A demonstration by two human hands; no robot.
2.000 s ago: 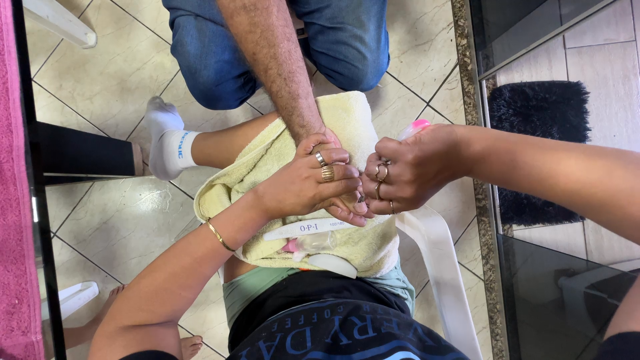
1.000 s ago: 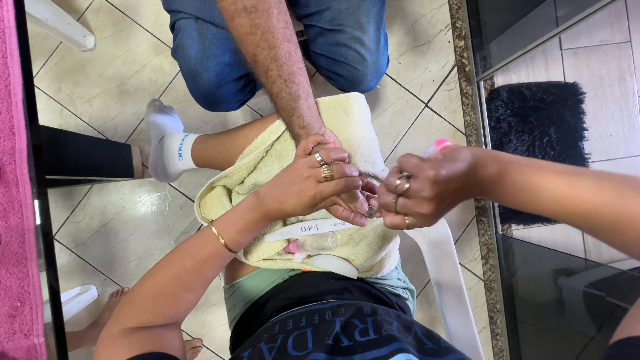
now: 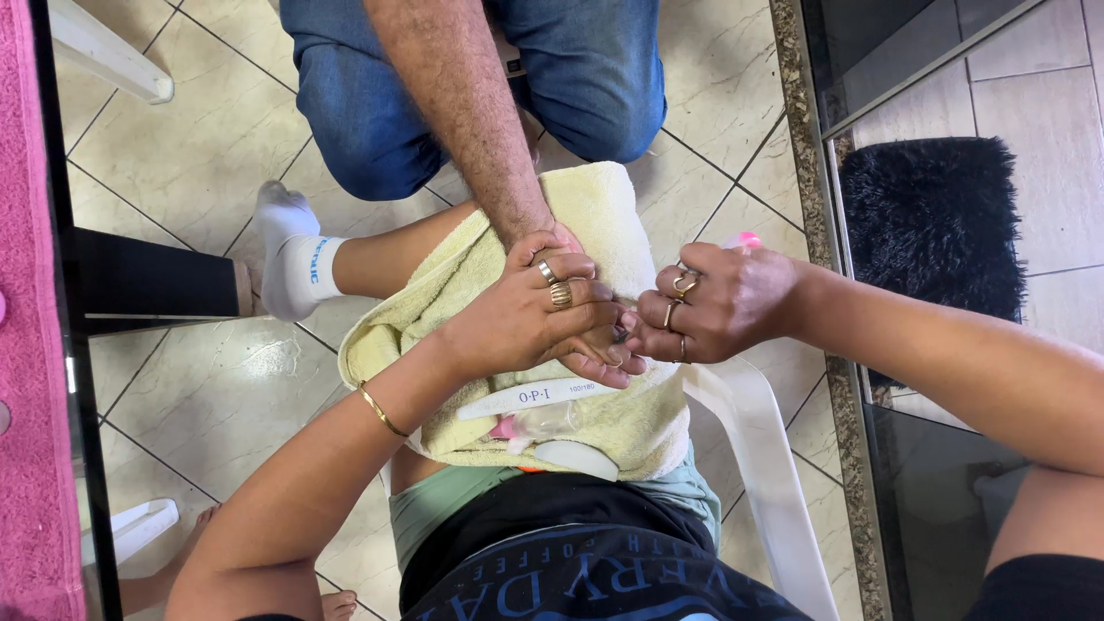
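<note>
My left hand (image 3: 539, 306), with rings, is closed around the fingers of another person's hand (image 3: 595, 369), which rests palm down or sideways over a pale yellow towel (image 3: 599, 207) on my lap. At that hand's fingertips is my right hand (image 3: 703, 302), its fingers curled around a small tool; only a bit of dark metal shows, and its kind is hidden. A pink-tipped item (image 3: 746, 240) sticks out behind my right hand. Below the hands, a white nail file (image 3: 535, 394), a clear plastic bottle with a pink tip (image 3: 543, 421) and a white oval piece (image 3: 576, 459) lie on the towel.
The other person's jeans-clad knees (image 3: 578, 86) are opposite me. My white plastic chair's arm (image 3: 768, 448) is at the right, near a granite sill (image 3: 828, 362) and a black shaggy mat (image 3: 931, 224). At the left are a dark table edge (image 3: 82, 388) and a pink towel (image 3: 30, 345).
My right hand moved slightly away from the other person's fingers, then came back close to them. My left hand keeps its hold.
</note>
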